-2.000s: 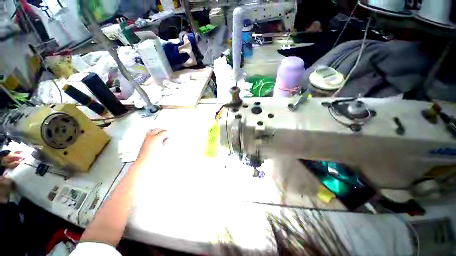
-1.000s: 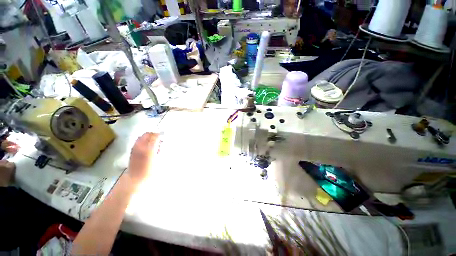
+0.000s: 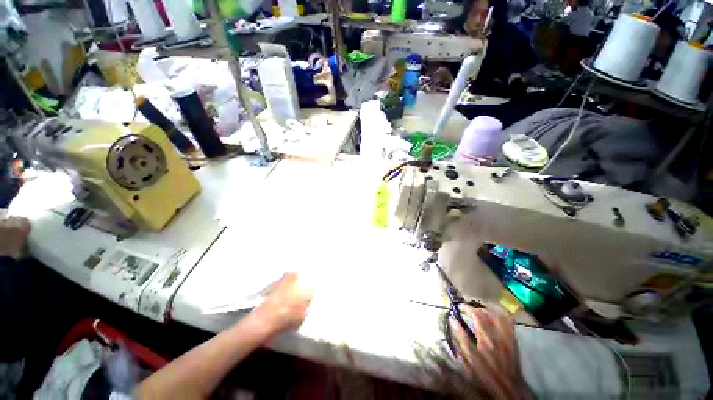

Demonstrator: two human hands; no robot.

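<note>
My left hand [image 3: 288, 303] rests near the front edge of the white tabletop, at a white fabric piece [image 3: 234, 303] that shows as a thin strip left of the fingers. The rest of the fabric is lost in glare. My right hand [image 3: 486, 344] is around the handles of dark scissors [image 3: 452, 295] at the front edge, right of my left hand. The blades point up and away, below the needle area of the off-white sewing machine [image 3: 539, 215]. Whether the blades are open cannot be told.
A smartphone [image 3: 528, 283] leans under the machine arm, with a yellow scrap [image 3: 510, 302] beside it. A lime-green tag [image 3: 381, 205] hangs left of the needle. A yellow-cream machine [image 3: 141, 168] stands at left. A red basket [image 3: 133, 344] with white pieces is at lower left. Another person's hand [image 3: 14, 234] shows at far left.
My left hand has moved from the middle of the table toward me and right, to the front edge. My right hand, blurred or unclear before, now shows with the scissors. The view has shifted.
</note>
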